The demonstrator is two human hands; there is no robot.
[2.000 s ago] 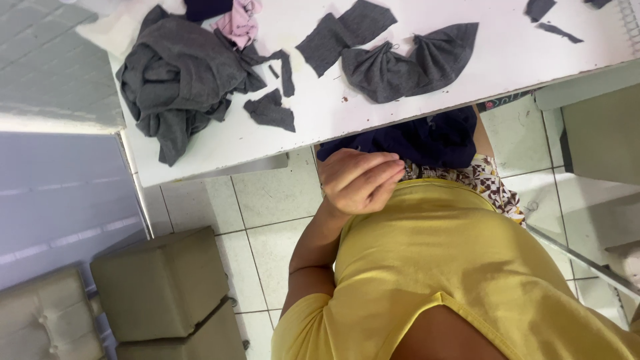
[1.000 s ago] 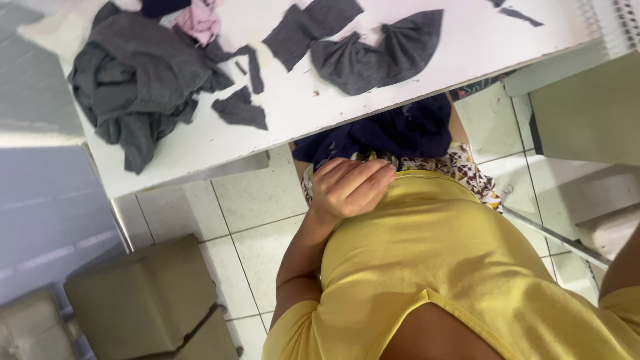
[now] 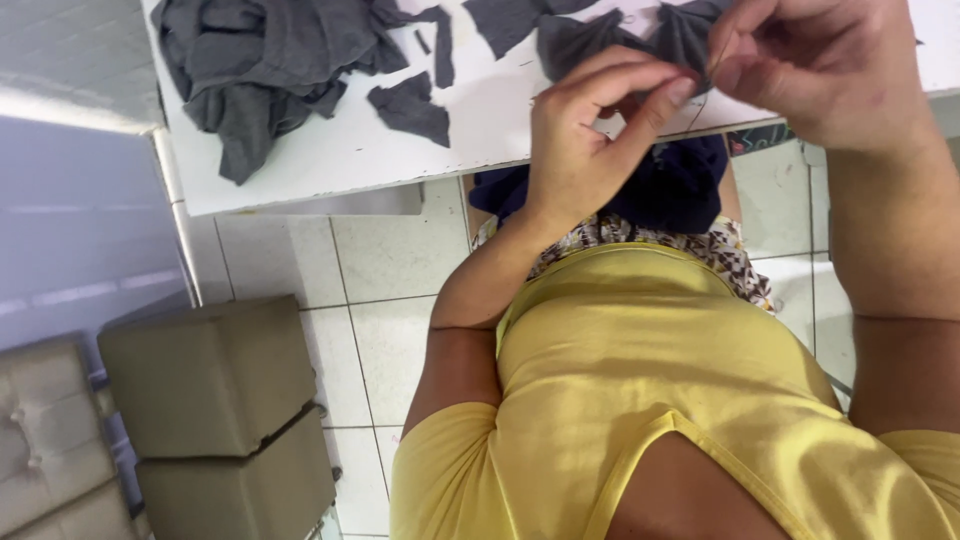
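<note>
My left hand (image 3: 592,127) and my right hand (image 3: 825,71) meet above the front edge of a white table (image 3: 480,142). Between the fingertips of my right hand runs a thin dark thread (image 3: 699,112), which hangs down past the fingers. The thumb and forefinger of my left hand are pinched together close to it; whether they hold the thread too is not clear. Behind the hands lies a gathered dark grey fabric piece (image 3: 574,45), partly covered by them. A needle cannot be made out.
A heap of dark grey cloth (image 3: 262,67) lies on the table's left part, with a loose scrap (image 3: 412,109) and a strip (image 3: 442,49) beside it. Dark blue cloth (image 3: 675,187) rests on my lap. Brown upholstered blocks (image 3: 210,375) stand on the tiled floor at left.
My right hand has come into view from the right, with thread at its fingertips. My left hand has risen from near my lap to the table edge.
</note>
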